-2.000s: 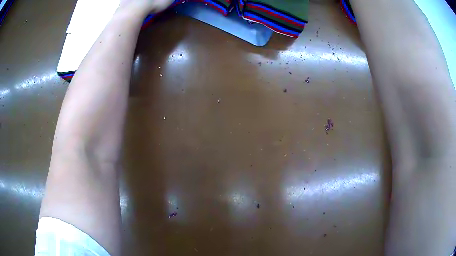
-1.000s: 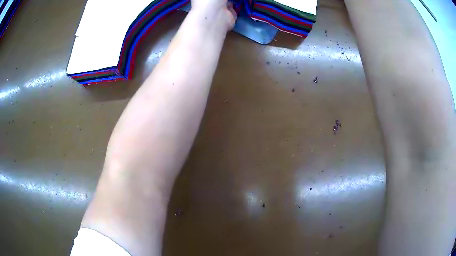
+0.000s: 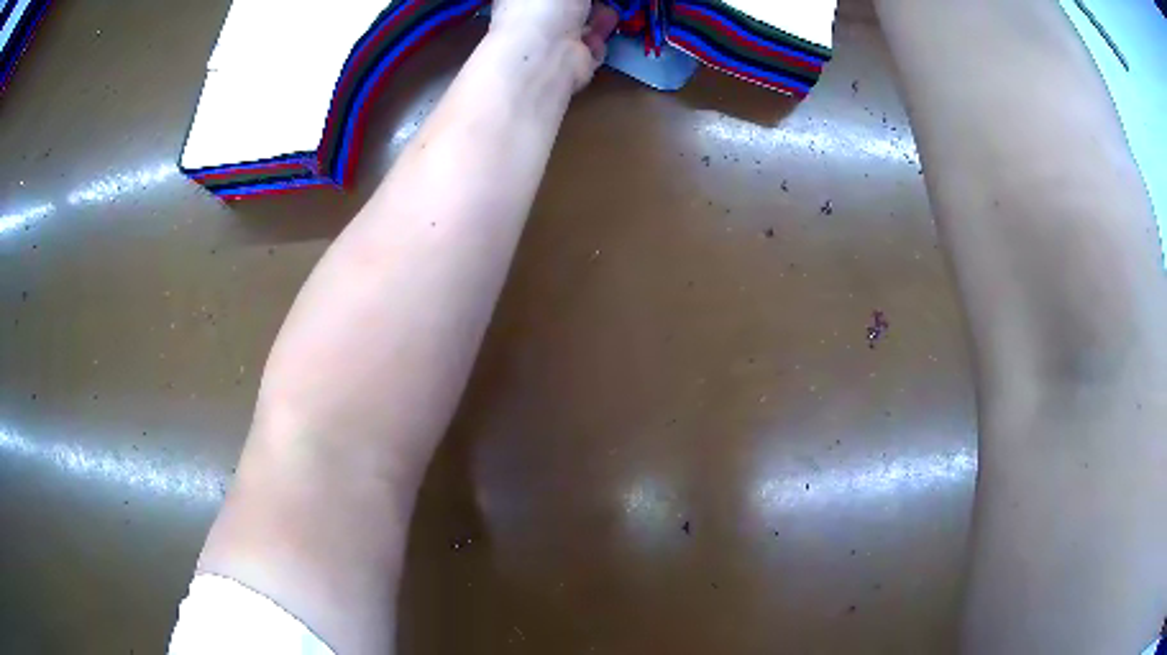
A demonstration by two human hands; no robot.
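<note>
A thick fabric stack (image 3: pixel 275 90) with a white paper top and red, blue, black and olive striped sides lies at the upper left, its inner edge curved. Another striped, white-topped part (image 3: pixel 755 51) is at the top centre-right. My left hand (image 3: pixel 557 28) is at the top edge between them, partly cut off, its fingers curled beside bunched red and blue fabric (image 3: pixel 636 18); its grip is hidden. A silver base plate (image 3: pixel 653 64) shows just below that fabric. The rest of the machine is out of view. My right forearm runs up the right side; its hand is beyond the top edge.
The glossy brown table (image 3: pixel 717 346) carries scattered dark lint and small reddish thread scraps (image 3: pixel 877 328). A pale surface with a thin dark line (image 3: pixel 1103 36) is at the upper right. More striped fabric edge (image 3: pixel 23 39) shows at the far upper left.
My left hand and forearm have moved right, from over the left stack to beside the bunched fabric, uncovering the curved edge. Less of the base plate shows. My right arm has barely moved.
</note>
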